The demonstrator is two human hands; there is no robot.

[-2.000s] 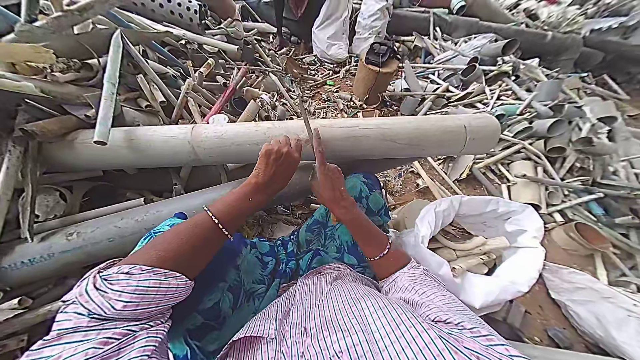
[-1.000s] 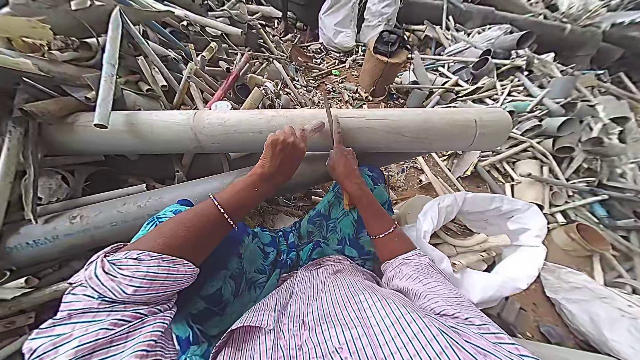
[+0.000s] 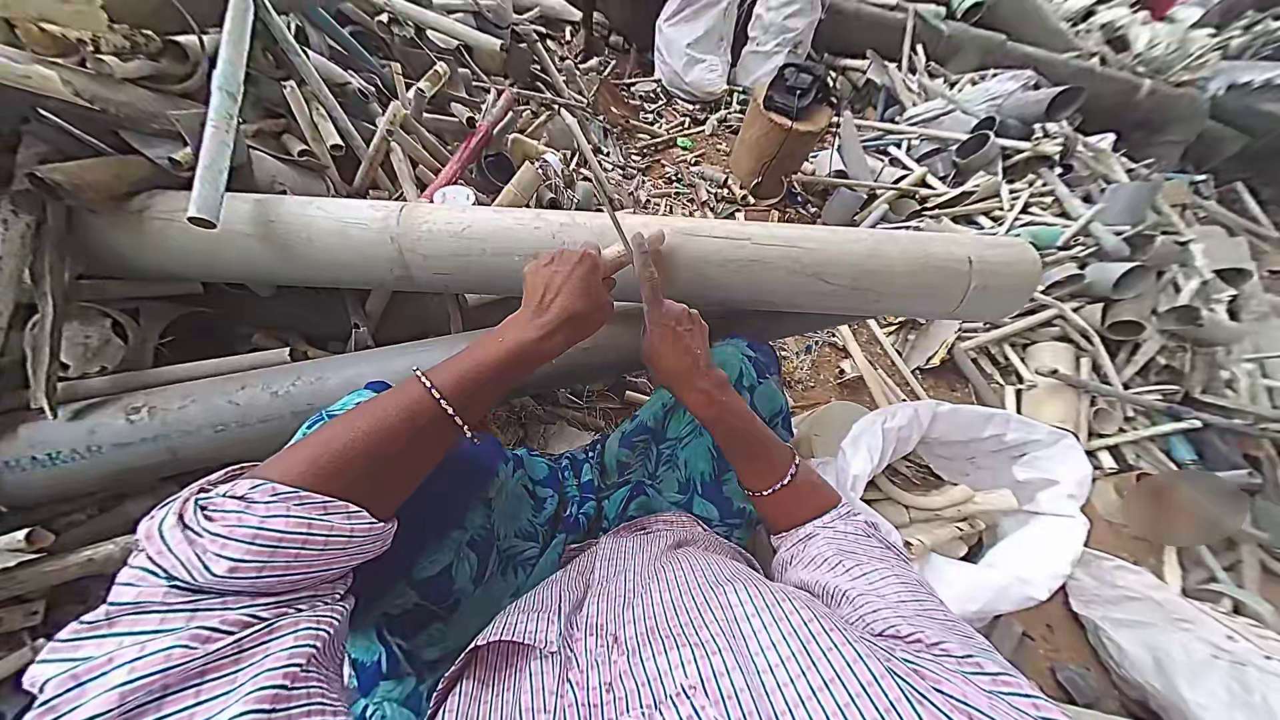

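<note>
My left hand (image 3: 567, 295) is closed on a short pale stick-like piece (image 3: 618, 260), which lies over the large pale pipe (image 3: 800, 262) in front of me. My right hand (image 3: 675, 340) grips a long thin blade (image 3: 598, 175), with the index finger stretched along it. The blade slants up and away to the left, and its near part meets the pale piece on top of the pipe. Its handle is hidden in my right fist. The two hands are close together but apart.
A grey pipe (image 3: 230, 405) lies nearer my legs. An open white sack (image 3: 1040, 465) holding pale pieces stands at right. Scrap pipes surround the place. A brown cylinder with a black object on top (image 3: 775, 140) stands ahead, near a person's white-clad legs (image 3: 700, 50).
The blade has gone from nearly upright one second ago to slanting left. Both hands stay together over the pale pipe.
</note>
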